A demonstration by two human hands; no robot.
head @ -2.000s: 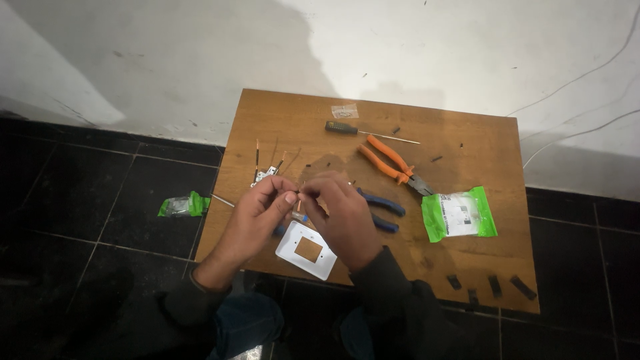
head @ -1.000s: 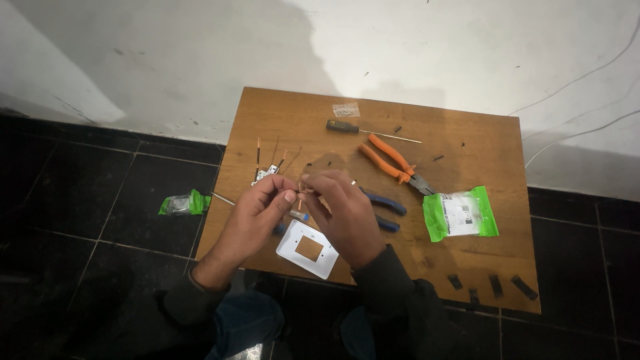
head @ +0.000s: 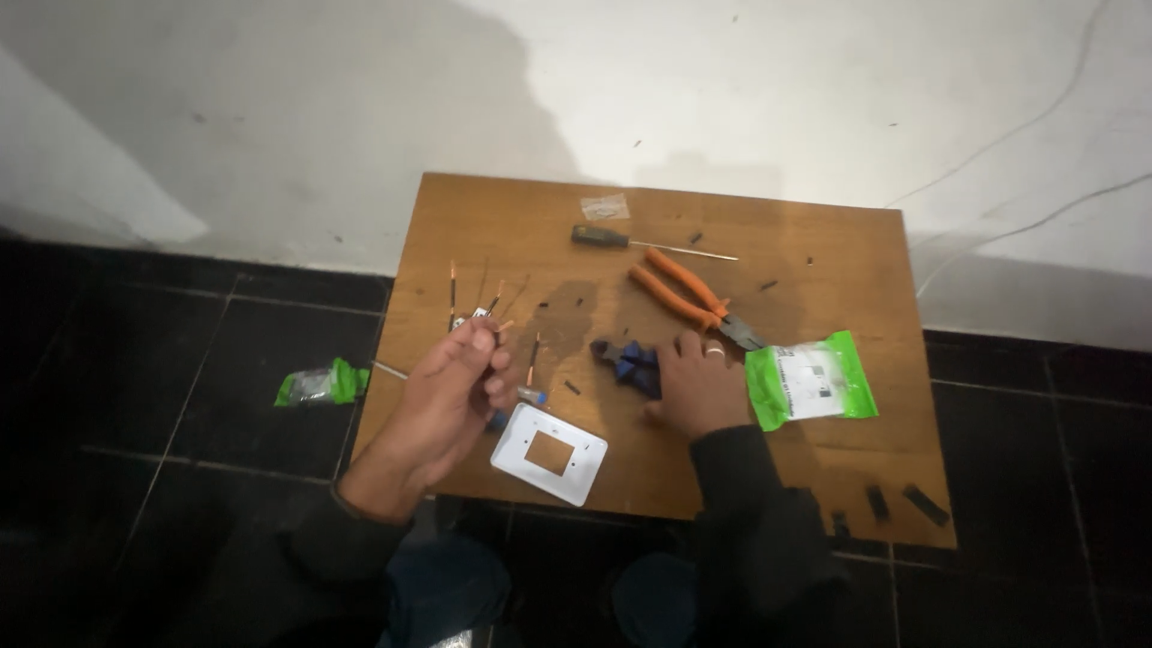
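Note:
Pinched in my left hand (head: 459,387) is a short wire with a bare copper end (head: 505,326). Behind those fingers, a white electrical module (head: 472,316) is mostly hidden, with black wires (head: 453,301) stripped to copper rising around it. My right hand (head: 702,382) lies over the blue handles of the diagonal cutters (head: 630,362), whose jaws point left; whether its fingers grip them is hard to tell. A white switch cover plate (head: 576,459) with a square opening rests near the front edge. Another black wire with a copper end (head: 535,360) stands between the hands.
Orange-handled combination pliers (head: 688,292) lie beside a green and white packet (head: 810,381). Behind them are a screwdriver (head: 601,236) and a small clear bag (head: 604,207). Black pieces (head: 925,505) sit at the wooden table's (head: 864,459) front right. Another green packet (head: 322,383) is beyond the left edge.
My right hand has left my left hand and moved right, onto the blue-handled cutters. The left hand stays raised near the module with the wire in its fingers.

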